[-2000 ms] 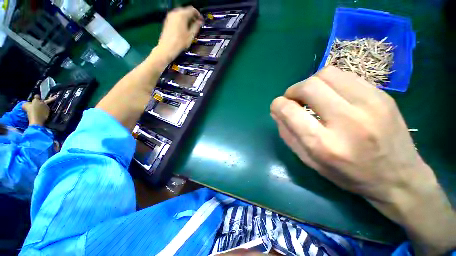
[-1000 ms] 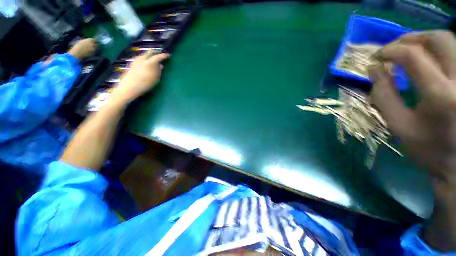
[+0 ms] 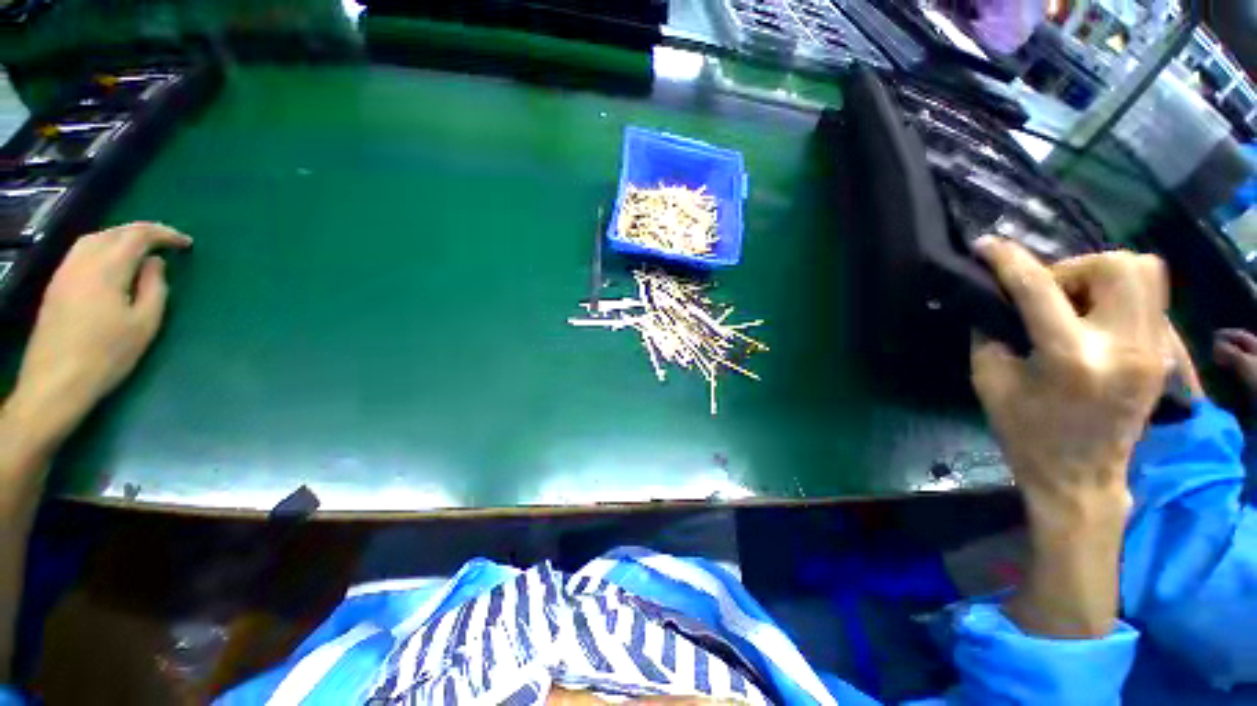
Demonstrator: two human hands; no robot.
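My right hand (image 3: 1082,352) grips the near end of a black tray (image 3: 903,207) on the right, with fingers over its rim. The tray looks stacked on more black trays. My left hand (image 3: 99,310) is at the far left, fingers apart with nothing visible in it, beside another black tray (image 3: 152,117) that holds phone mid-frames (image 3: 97,141). A blue bin (image 3: 676,159) with tan strips (image 3: 671,221) stands near the middle. A loose heap of strips (image 3: 682,328) lies in front of it.
A thin dark tool (image 3: 597,262) lies left of the bin. The green mat (image 3: 386,304) ends at a front edge near my body. Black trays stand along the back. Another person's blue sleeve (image 3: 1199,524) and part of a hand (image 3: 1237,350) show at the right.
The view has swung right. My right hand has moved from beside the bin to the black tray on the right and taken hold of it. My left hand is now lower beside the left tray.
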